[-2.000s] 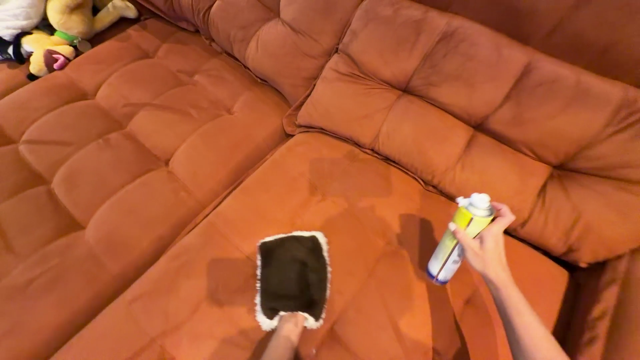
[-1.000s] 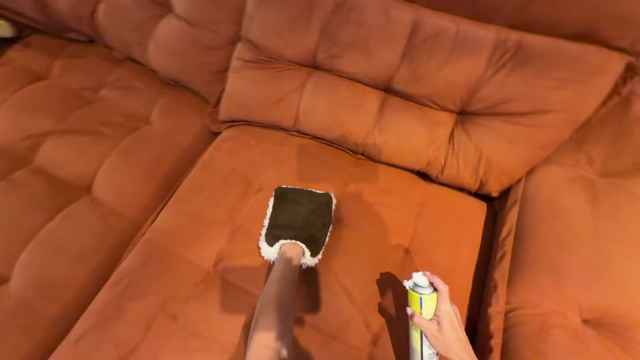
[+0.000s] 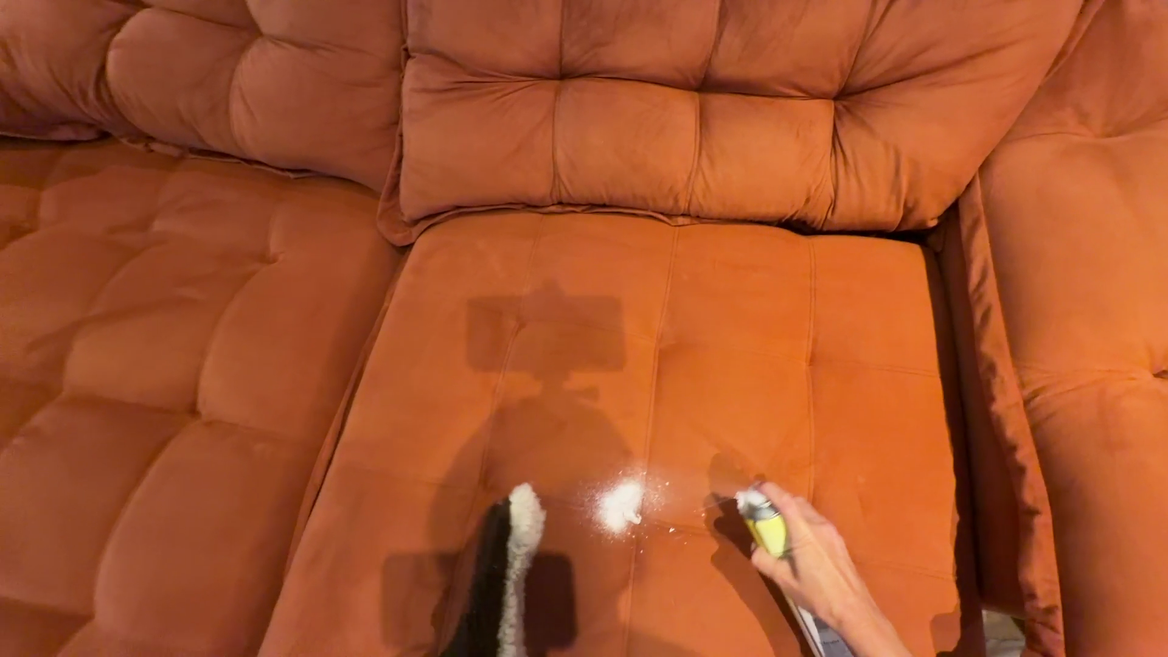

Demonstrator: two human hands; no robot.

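Note:
My right hand (image 3: pixel 812 557) grips an aerosol can (image 3: pixel 766 525) with a yellow band, tilted with its white nozzle toward the left, low above the seat cushion (image 3: pixel 730 319). A patch of white foam (image 3: pixel 620 506) with scattered flecks lies on the orange velvet just left of the nozzle. At the bottom, left of the foam, is a dark cleaning mitt with white fleecy edging (image 3: pixel 520 538), seen edge-on. My left hand does not show; the mitt covers it or it is below the frame.
A tufted back cushion (image 3: pixel 630 137) stands behind the seat. Another tufted seat section (image 3: pixel 155 365) adjoins on the left, and the sofa's padded side (image 3: pixel 1095 319) rises on the right. Shadows fall across the middle seat.
White foam has appeared on the seat cushion. The can has tipped over toward the left, and the mitt has turned from flat to edge-on. The view has shifted toward the right.

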